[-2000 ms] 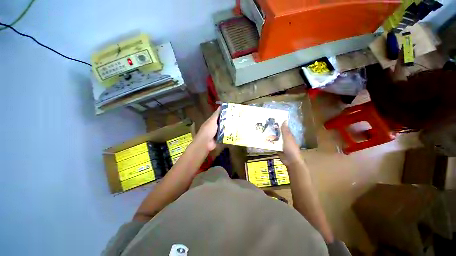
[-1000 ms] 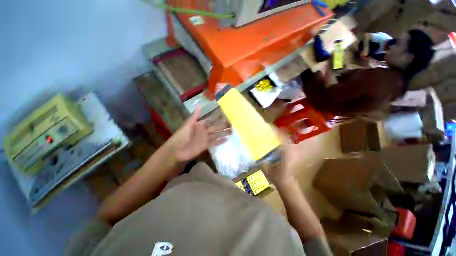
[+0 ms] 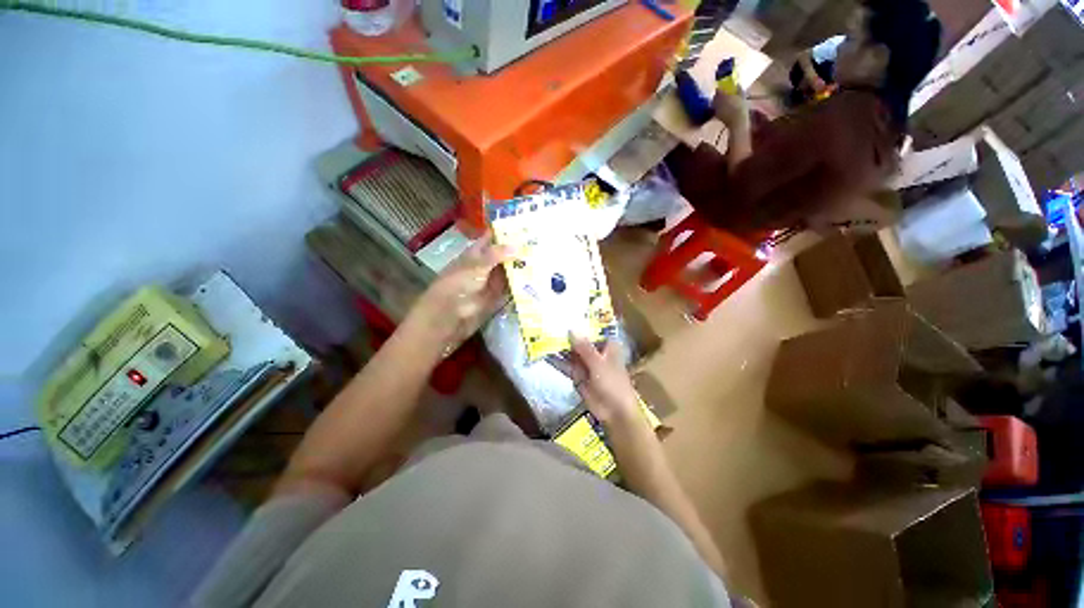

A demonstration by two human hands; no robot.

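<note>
A product box (image 3: 556, 279) is held up in front of me, its glare-white face with yellow edges and a small dark picture turned up. My left hand (image 3: 466, 295) grips its left edge. My right hand (image 3: 603, 371) holds its lower end, with the thumb on the face. Below the box is a carton of crumpled clear film (image 3: 535, 382), partly hidden by the box and my hands. A small carton of yellow boxes (image 3: 586, 447) shows beside my right forearm, partly covered.
The orange heat-shrink machine (image 3: 535, 101) stands ahead, with its ribbed conveyor (image 3: 402, 200) at the left end. A cream-yellow sealer (image 3: 131, 374) is at left. A person (image 3: 808, 154) sits ahead right near a red stool (image 3: 706, 264). Open empty cartons (image 3: 850, 374) stand at right.
The view has swung right. The box was level in both hands, then seen yellow side up with my left hand open beside it; now both hands hold it, white face up.
</note>
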